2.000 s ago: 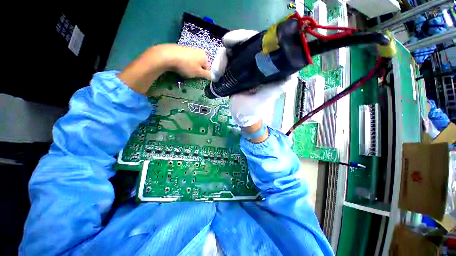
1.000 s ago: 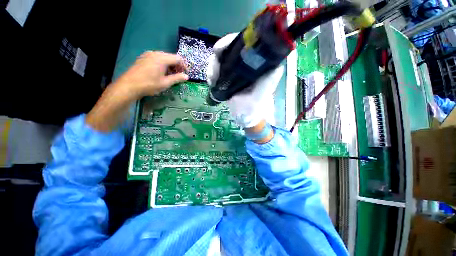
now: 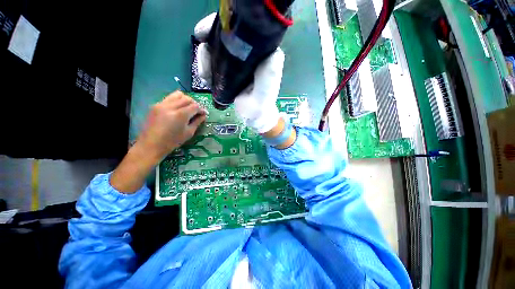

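Observation:
The green circuit board [image 3: 226,163] lies solder side up in front of me. My right hand [image 3: 262,93], in a white glove, is closed around the black electric screwdriver [image 3: 243,48], whose tip points down just above the board's upper part. My bare left hand [image 3: 172,121] is over the board's upper left, with thumb and fingertips close together left of the tip. A tiny pale speck shows at the fingertips; whether it is a held screw is unclear. The screw tray [image 3: 197,70] at the board's far edge is mostly hidden behind the glove and screwdriver.
Dark bins [image 3: 62,73] stand at the left. A thin pen [image 3: 179,83] lies beside the tray. At the right, boards with heatsinks [image 3: 388,101] stand in a row, and the red and black cable [image 3: 357,63] hangs over them. Another heatsink [image 3: 443,104] lies on the green shelf.
My left hand has moved from the tray's edge down over the board. The screwdriver has swung left and stands more upright, now covering much of the tray. The camera view has shifted somewhat.

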